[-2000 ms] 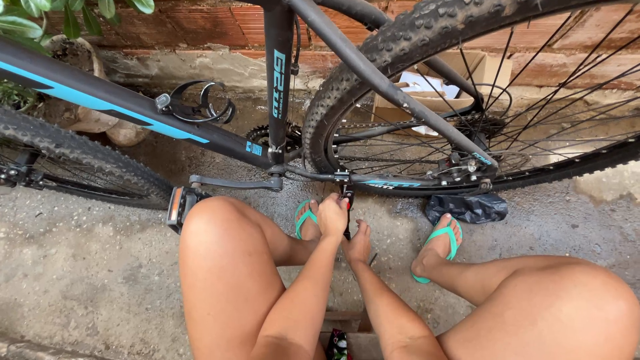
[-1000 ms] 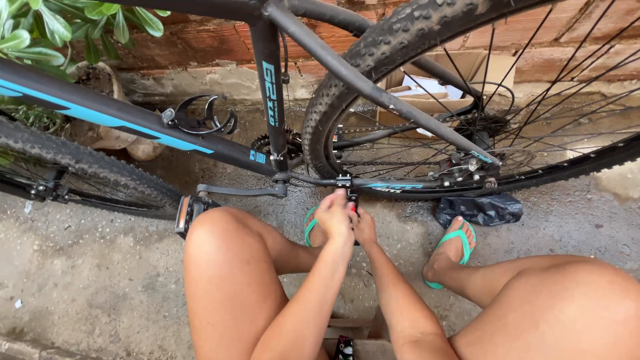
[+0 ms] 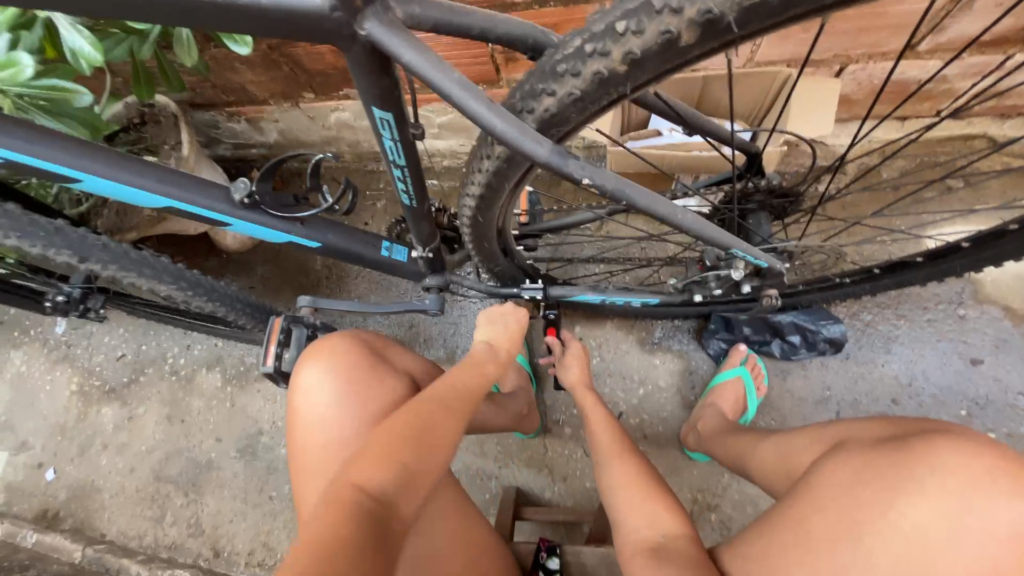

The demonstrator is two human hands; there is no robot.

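A black kickstand (image 3: 552, 320) with a red part hangs from a clamp (image 3: 532, 290) on the bicycle's chainstay (image 3: 576, 296). My right hand (image 3: 571, 362) is at the kickstand, its fingers and thumb around the lower part near the red piece. Just left of the kickstand's top, below the clamp, is my left hand (image 3: 502, 328), its fingers curled; whether it grips a small tool or part there is hidden. The crank arm (image 3: 368, 305) and pedal (image 3: 284, 348) lie to the left of my hands, and the rear tire (image 3: 500, 200) rises above them.
The bicycle frame (image 3: 392, 160) stands by a brick wall. A bottle cage (image 3: 296, 188) is on its down tube. Behind the rear wheel is a cardboard box (image 3: 656, 158); a black plastic bag (image 3: 776, 332) lies beneath it. My feet in green flip-flops (image 3: 750, 392) flank the work spot.
My hands were close together at the kickstand a second ago; now they are apart, the left at the clamp's lower left and the right on the kickstand. The view has moved closer.
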